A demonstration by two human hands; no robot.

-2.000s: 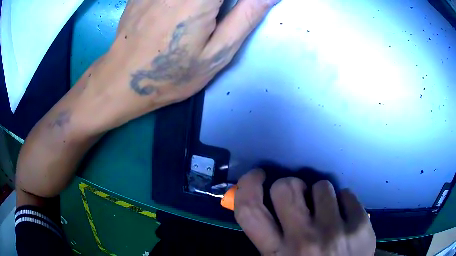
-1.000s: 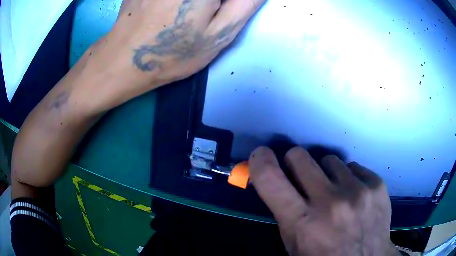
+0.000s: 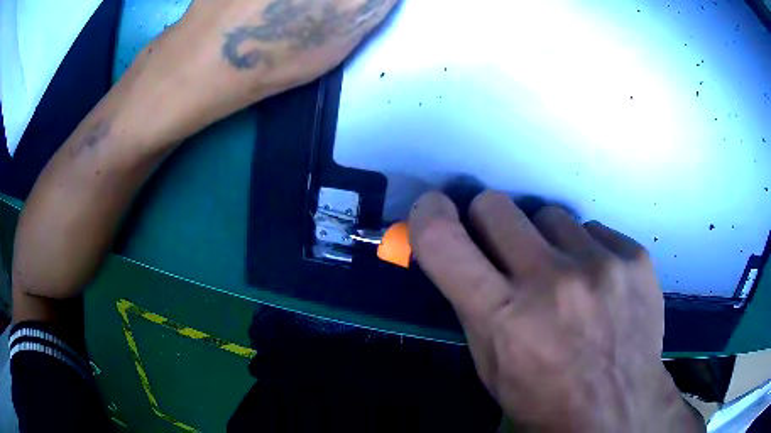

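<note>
The framed panel [image 3: 524, 110] lies flat, pale with dark specks and a wide black border [image 3: 283, 186]. A small silver corner bracket with holes [image 3: 338, 204] sits in the black notch at its near left corner. My right hand [image 3: 558, 296] is closed around the utility knife [image 3: 395, 244]; only its orange end and thin silver blade show, the blade tip at the bracket's lower part. The rest of the knife is hidden in my fist. My left hand [image 3: 330, 30] lies over the panel's left edge, cut off by the top of the picture; its fingers are out of view.
A white sheet [image 3: 38, 59] is at the far left. The green bench [image 3: 199, 203] shows beside the panel. Yellow-and-black tape [image 3: 190, 331] marks the green floor below. Another small plate [image 3: 748, 286] sits at the panel's right corner. Part of a cardboard box [image 3: 751, 372] is at the lower right.
The panel, bracket and right hand sit higher in the picture. The blade has moved from the bracket's bottom edge up to its lower plate. The left hand has slid further out of the top.
</note>
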